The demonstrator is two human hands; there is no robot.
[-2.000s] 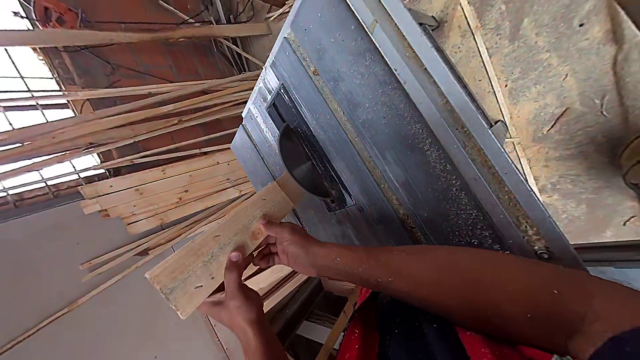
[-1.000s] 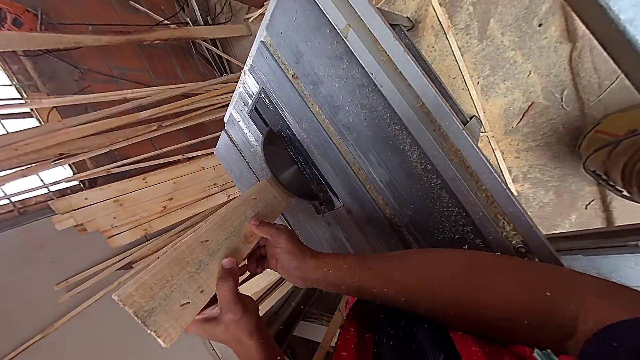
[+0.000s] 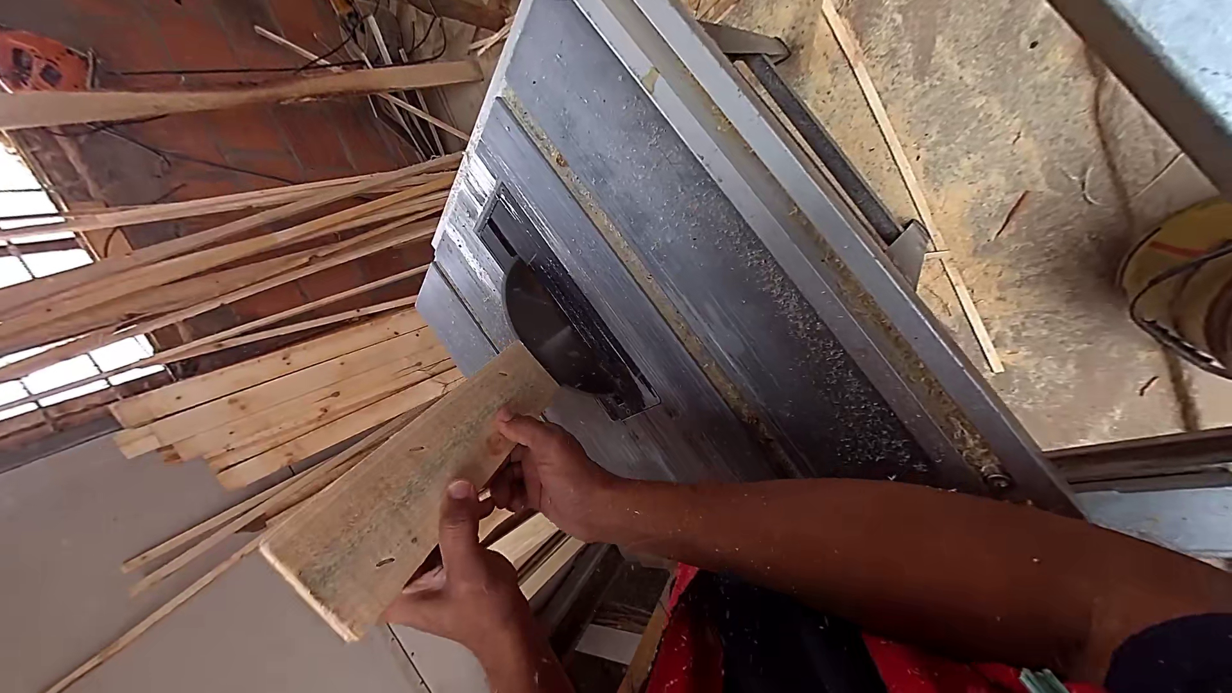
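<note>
A short wooden board [image 3: 404, 491] is held tilted between both hands at the near left edge of a table saw's metal top [image 3: 654, 192]. My left hand [image 3: 472, 577] grips its lower edge near the outer end, thumb on the broad face. My right hand [image 3: 553, 472] pinches the edge nearer the saw, its fingers partly hidden behind the board. The board's upper end lies right beside the circular saw blade [image 3: 549, 332], which stands up from the slot; whether they touch, I cannot tell. Sawdust lies over the tabletop.
Long thin wooden strips [image 3: 241, 250] and a stack of boards [image 3: 308, 385] lie left of the saw. A metal fence rail [image 3: 799, 221] runs along the right side. On the dusty floor are a thin wood strip [image 3: 905, 164] and a yellowish bucket [image 3: 1179, 279] at the far right.
The view has shifted, bringing the bucket further in. Both hands keep hold of the board beside the blade, with little plain change in their grip.
</note>
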